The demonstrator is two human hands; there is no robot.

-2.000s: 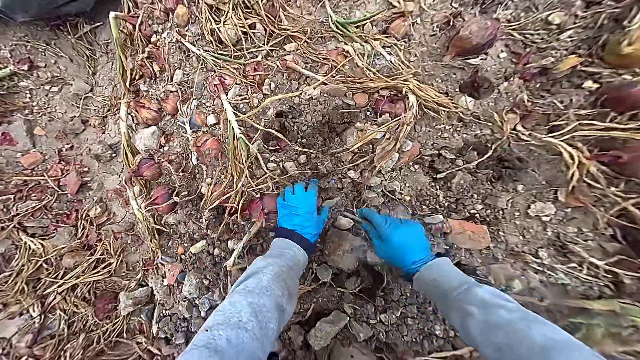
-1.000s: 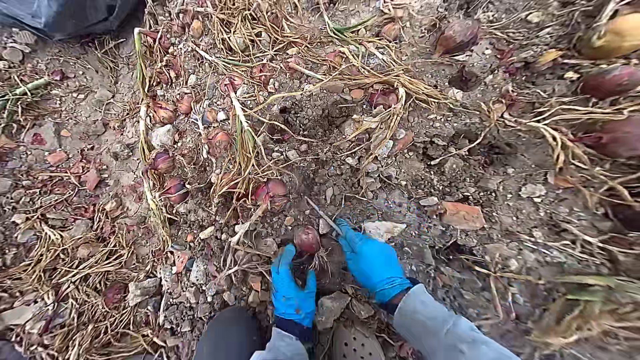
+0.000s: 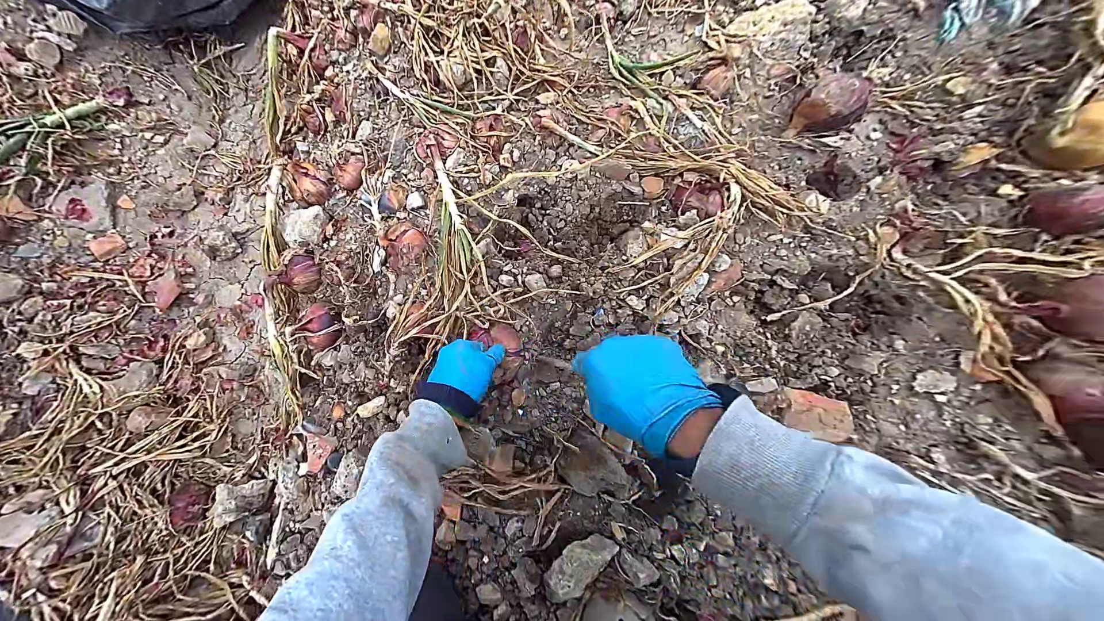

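My left hand (image 3: 466,373), in a blue glove, is closed at a red onion (image 3: 504,341) on the soil, its thumb against the bulb; the fingers are partly hidden. To its right, my right hand (image 3: 642,386), also gloved in blue, is closed around a thin-bladed hand tool (image 3: 554,363). The blade points left toward the onion, and its handle is hidden in the fist. Dry onion leaves (image 3: 453,259) lie just above my left hand. Two more red onions, one (image 3: 319,326) below the other (image 3: 301,273), rest farther left.
Large red onions (image 3: 1074,306) with withered tops lie at the right edge. Another onion (image 3: 832,102) is at the upper right. A brick fragment (image 3: 818,414) and a grey stone (image 3: 580,567) sit in the stony soil. Dark plastic (image 3: 159,10) shows at the top left.
My left hand has left the lower onion it was at one second ago and moved up to the one beside the dry leaves. My right hand has also moved up, with the blade.
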